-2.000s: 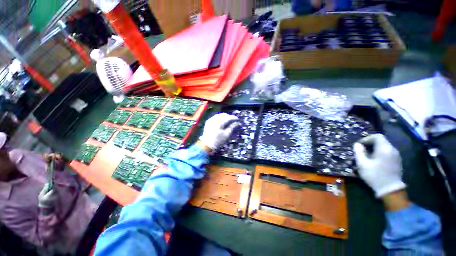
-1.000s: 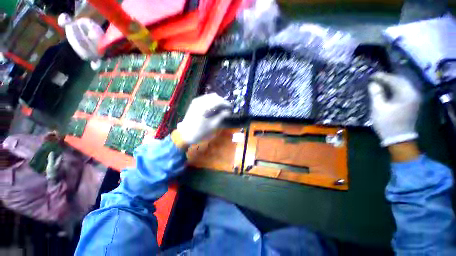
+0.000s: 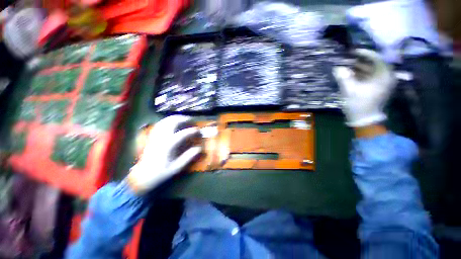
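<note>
The orange-brown fixture lies on the bench in front of me, its cut-out slots showing on the right part. My left hand, in a white glove, is over the fixture's left part and covers much of it. Its fingers are curved; whether it holds a small part cannot be told. My right hand, gloved, is at the right end of the black parts tray, fingers curled; whether anything is between them is blurred. Silvery small parts lie in the tray's sections.
A red-orange foam sheet with rows of green circuit boards lies at left. Clear plastic bags are behind the tray. White paper is at upper right. Part of another person's pink clothing shows at lower left.
My left hand has moved from the left tray section down over the fixture's left part. My right hand stays by the tray's right end. The view has shifted and is blurred.
</note>
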